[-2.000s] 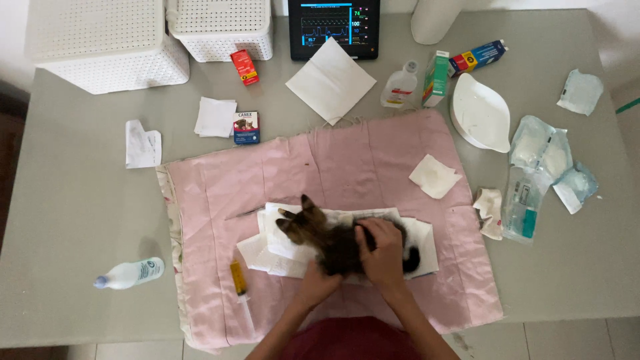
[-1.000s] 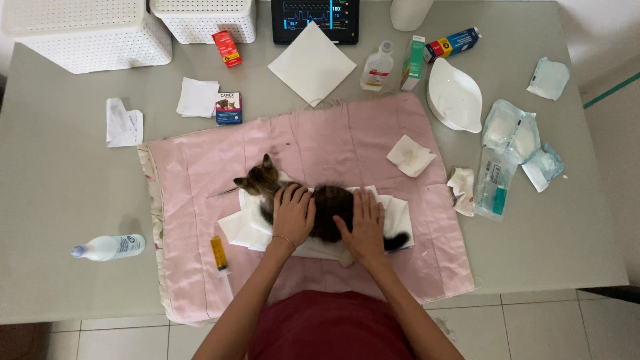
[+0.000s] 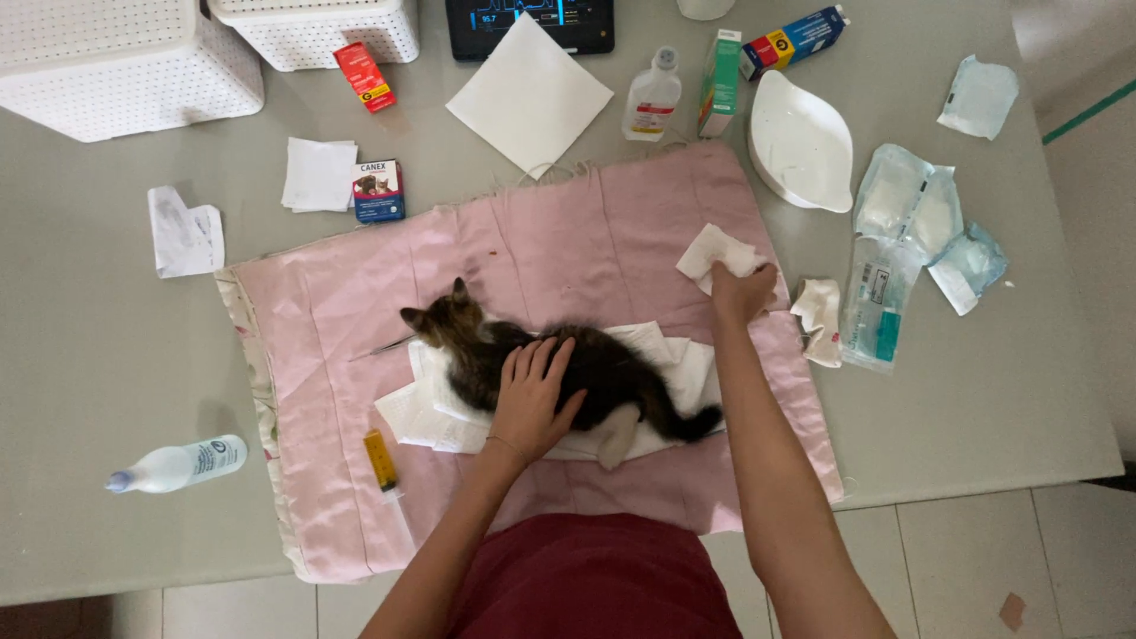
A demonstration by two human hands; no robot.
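A dark tabby kitten with some white fur (image 3: 612, 377) lies on white gauze or paper pads (image 3: 439, 426), over a pink quilted cloth (image 3: 355, 311). My left hand (image 3: 537, 395) rests on its side, fingers slightly spread, holding nothing. At the cloth's right side my right hand (image 3: 741, 288) grips a folded white gauze pad (image 3: 710, 250). Metal forceps or a similar thin tool (image 3: 383, 348) lie by the kitten's head. A syringe with yellow-brown liquid (image 3: 380, 460) lies left of my left forearm.
White perforated baskets (image 3: 177, 67), a monitor (image 3: 581, 22), a paper square (image 3: 532, 93), small boxes (image 3: 364, 77) and a clear bottle (image 3: 652, 98) stand or lie at the back. Right are a white dish (image 3: 799, 142), opened sterile pouches (image 3: 887, 297) and crumpled gauze (image 3: 821, 319). A white bottle (image 3: 182, 463) lies left.
My right hand has left the kitten's hindquarters and moved up and right, onto the gauze pad. My left hand still touches the kitten, now farther back on its body than one second ago.
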